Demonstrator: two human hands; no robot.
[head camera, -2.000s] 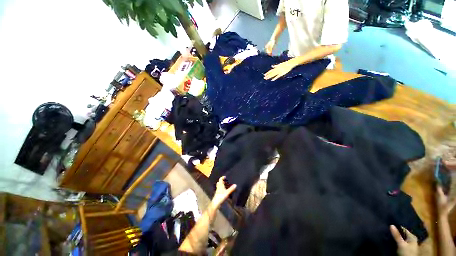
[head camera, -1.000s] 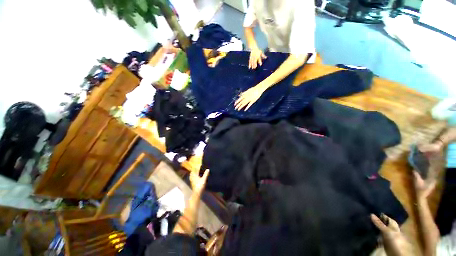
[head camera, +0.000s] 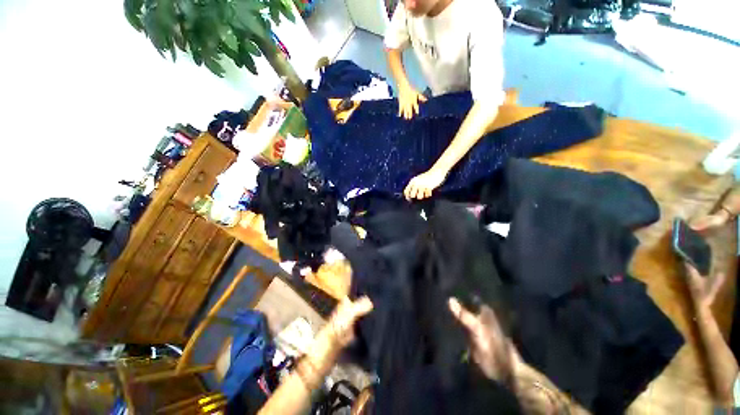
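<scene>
A large black garment lies in loose folds across the near part of the table. My left hand is at its left edge, thumb pointing right; whether its fingers grip cloth is unclear. My right hand is over the middle of the black cloth, blurred, with fingers apart and no cloth visibly held. A small white patch and a small pink-red spot show on the black cloth. Beyond it lies a navy speckled garment, with the hands of a person opposite on it.
A tangled black bundle lies at the table's left end, near a green and white box. At right, another person's hands hold a smartphone over the wooden table. Wooden drawers and a chair stand at left.
My right hand has moved left from the garment's right side to its middle. The black cloth between my hands is now more bunched. One hand of the person opposite has moved nearer.
</scene>
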